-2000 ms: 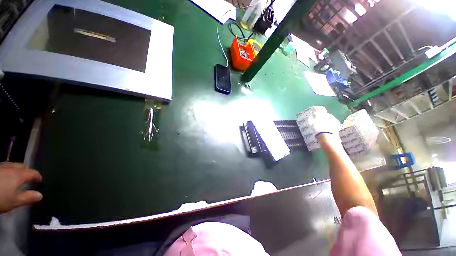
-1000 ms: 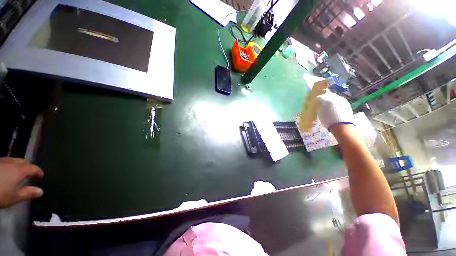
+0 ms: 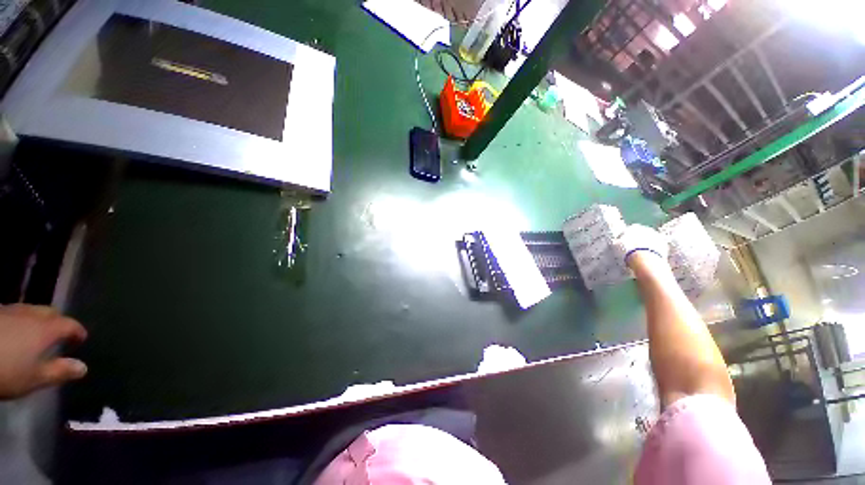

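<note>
My right hand point(image 3: 640, 242), in a white knit glove, is at two stacks of printed panels at the bench's right. It touches or overlaps the upper right of the nearer stack point(image 3: 593, 248); the other stack point(image 3: 690, 251) stands just right of it. The fingertips are hard to see, so its grip cannot be told. A black ribbed rack point(image 3: 544, 258) runs left from the nearer stack, with a white panel point(image 3: 515, 268) leaning across its left end. My left hand point(image 3: 38, 350) is bare at the left edge, partly cut off, fingers apart and holding nothing.
The green bench point(image 3: 379, 313) carries a framed window panel point(image 3: 308, 123) at upper left, with clear tape point(image 3: 291, 237) below it. A black phone point(image 3: 425, 154), an orange-red holder point(image 3: 462, 107) and a green post point(image 3: 522, 85) stand farther back. A white sheet point(image 3: 607, 164) lies beyond.
One second ago my right hand held a tan, blurred panel raised above the nearer stack. Now the hand is lower, at the stacks, and that tan face no longer shows. My left hand has hardly moved.
</note>
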